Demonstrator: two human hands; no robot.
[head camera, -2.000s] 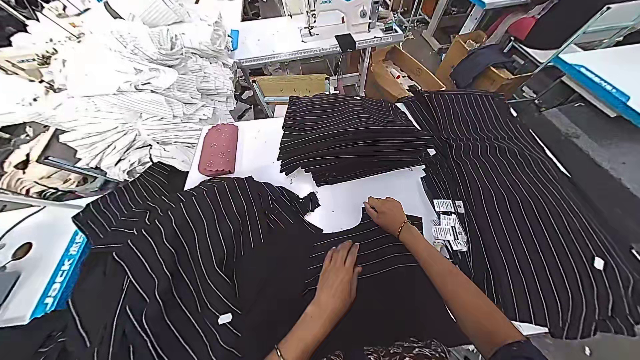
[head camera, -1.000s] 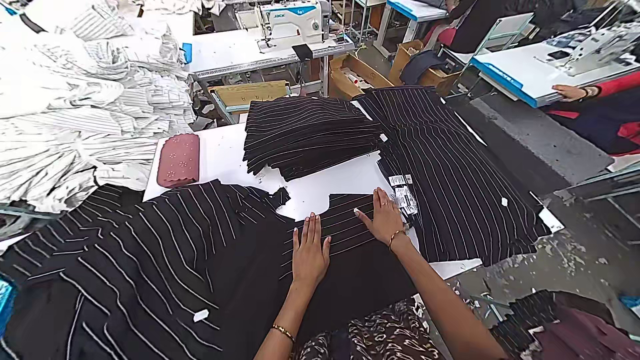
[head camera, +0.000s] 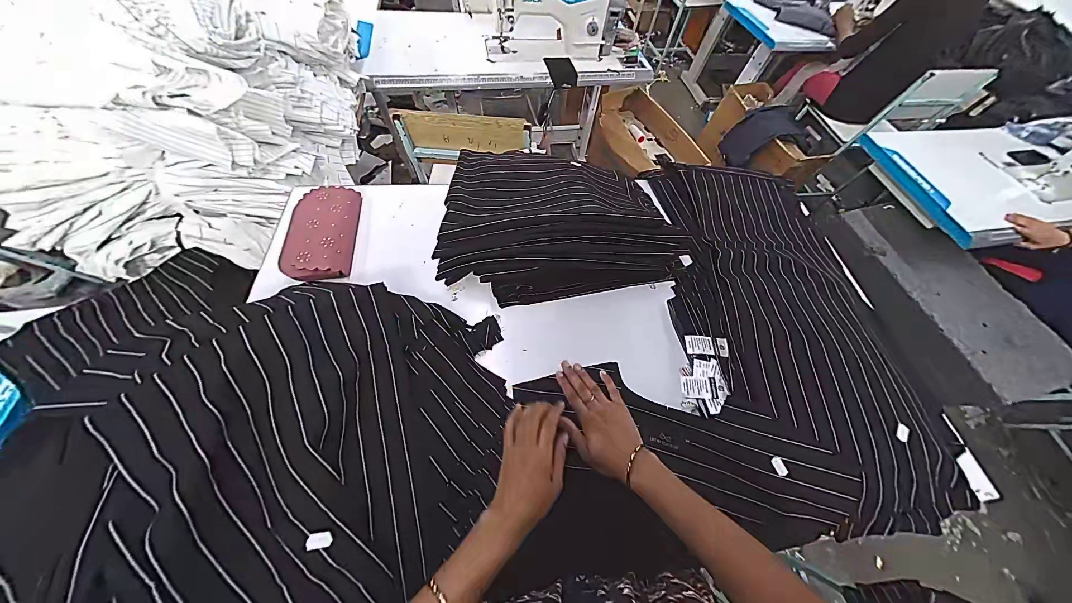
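Note:
My left hand (head camera: 533, 456) rests on black striped fabric, its fingers bent and close together. Beside it and touching it, my right hand (head camera: 599, 419) lies with fingers spread on a black striped cut piece (head camera: 712, 448) that reaches to the right. Left of my hands spreads a heap of black striped fabric (head camera: 276, 419) bearing a small white sticker (head camera: 319, 541). Beyond my hands sits a stack of folded striped pieces (head camera: 561, 226). More striped pieces (head camera: 779, 318) lie along the right side, and white printed labels (head camera: 705, 373) rest at their inner edge.
A pink scalloped case (head camera: 322, 233) lies on the white table (head camera: 402, 218). White striped fabric (head camera: 167, 126) is piled at the left. Ahead stand a sewing machine (head camera: 553, 29) and a cardboard box (head camera: 645, 134). At the right, a person's hand (head camera: 1038, 232) is by another machine table (head camera: 971, 180).
My hands, apart on the fabric before, are now together. A striped cut piece now extends to the right of my right hand, over the edge of the right-hand pieces.

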